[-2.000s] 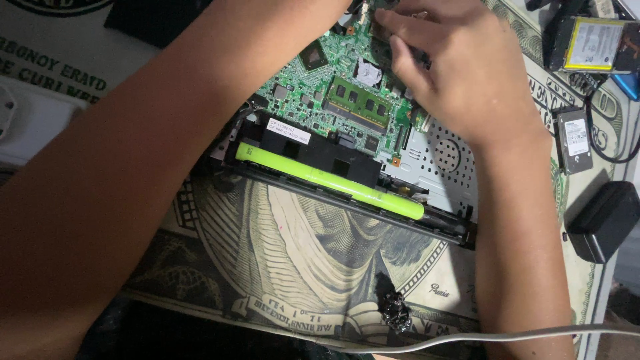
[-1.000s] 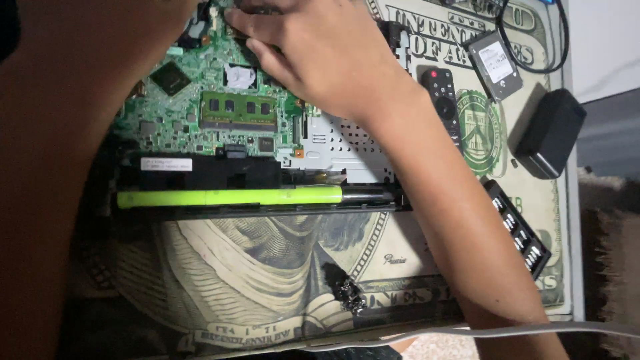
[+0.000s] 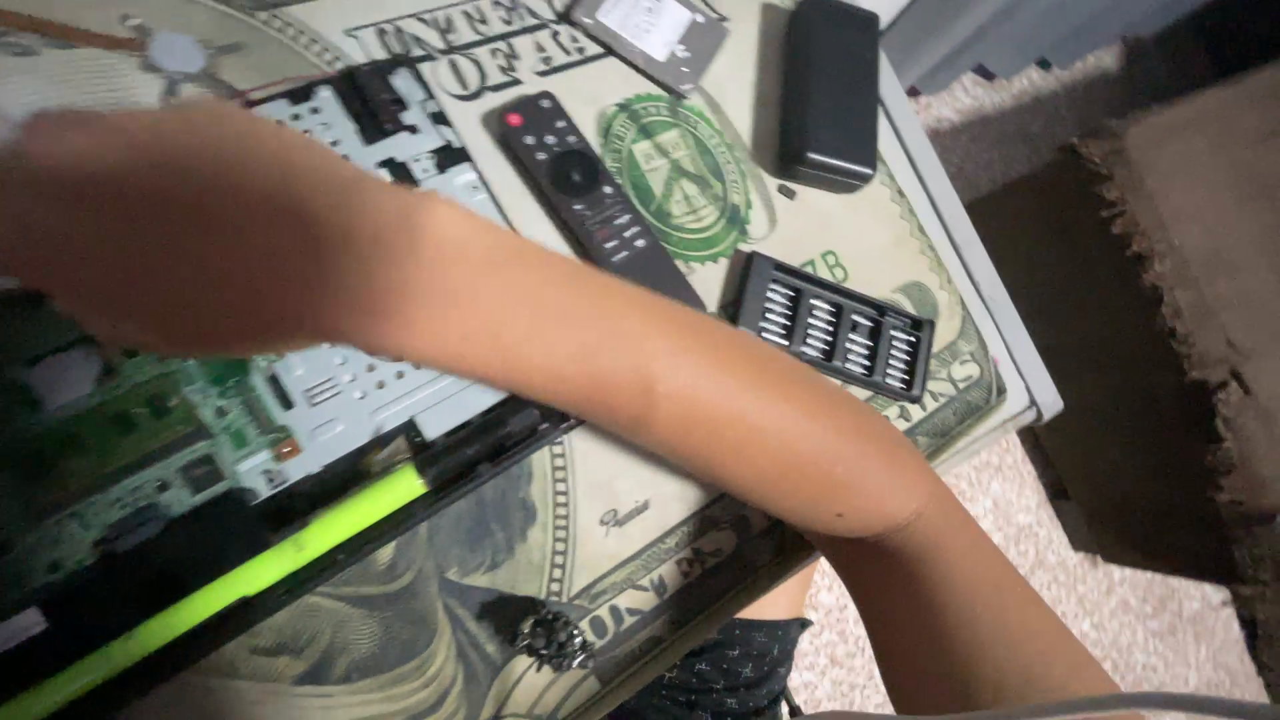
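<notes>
My right hand (image 3: 170, 220), dark and blurred at the left edge, is over the opened laptop base; its fingers are not clear, so I cannot tell what it holds. Beneath it lie the green circuit board (image 3: 120, 430) and the silver metal chassis plate (image 3: 350, 400). A bright yellow-green bar (image 3: 240, 590) with a black end runs along the laptop's near edge. My left hand is outside the view. A small heap of dark screws or metal bits (image 3: 553, 640) rests on the banknote-print mat near the table's front edge.
Right of the laptop lie a black remote control (image 3: 590, 190) and a black case of screwdriver bits (image 3: 835, 325). A drive with a label (image 3: 655, 35) and a black box (image 3: 830, 95) are farther back. The table's edge (image 3: 985, 260) runs down the right side.
The view has swung well to the right and tilted. My left arm, in view before, is out of the picture. My right hand remains over the laptop.
</notes>
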